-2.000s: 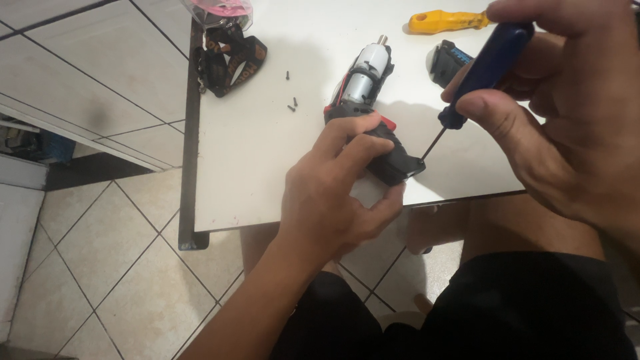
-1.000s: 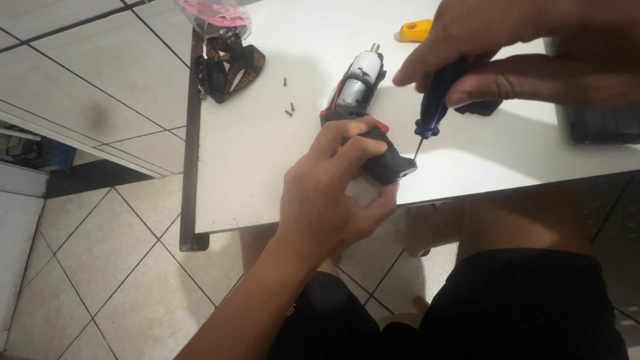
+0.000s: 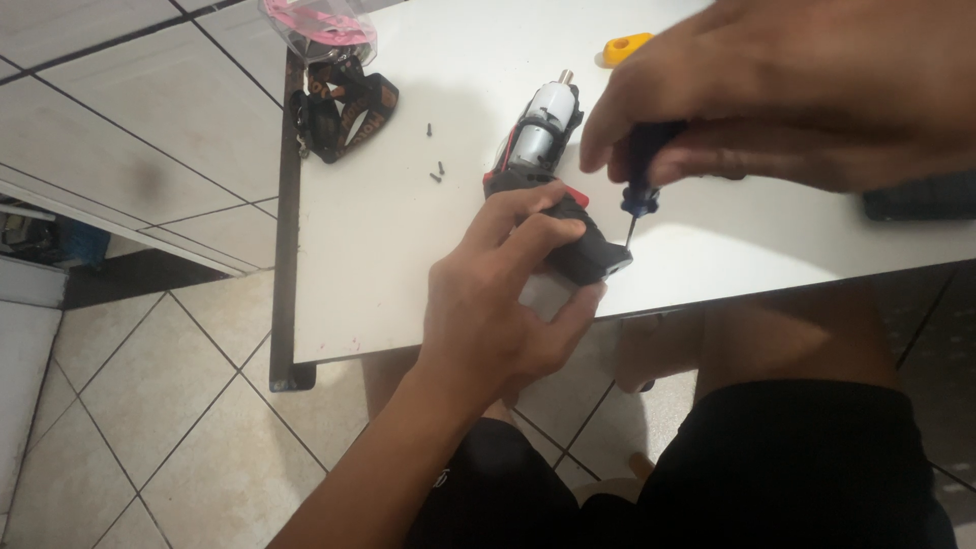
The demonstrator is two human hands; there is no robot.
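Observation:
My left hand (image 3: 503, 290) grips the black handle of a partly opened cordless screwdriver (image 3: 583, 244) and holds it on the white table. Its silver motor (image 3: 534, 145) and white gear housing lie exposed at the far end, with a red wire alongside. My right hand (image 3: 762, 99) is closed around a blue-handled screwdriver (image 3: 640, 191), its thin shaft pointing down. The tip meets the corner of the handle's near end; the screw head itself cannot be made out. Several small dark screws (image 3: 435, 178) lie left of the tool.
A black lanyard (image 3: 358, 114) with orange writing and a clear bag with pink contents (image 3: 328, 27) lie at the table's left edge (image 3: 286, 229). A yellow plastic piece (image 3: 627, 49) is partly behind my right hand. A dark object (image 3: 919, 198) sits at the right.
My right hand has shifted from beside the screwdriver handle to over its top, and the screwdriver stands more upright. A dark blue-marked piece seen earlier is now hidden behind that hand. My left hand keeps its hold.

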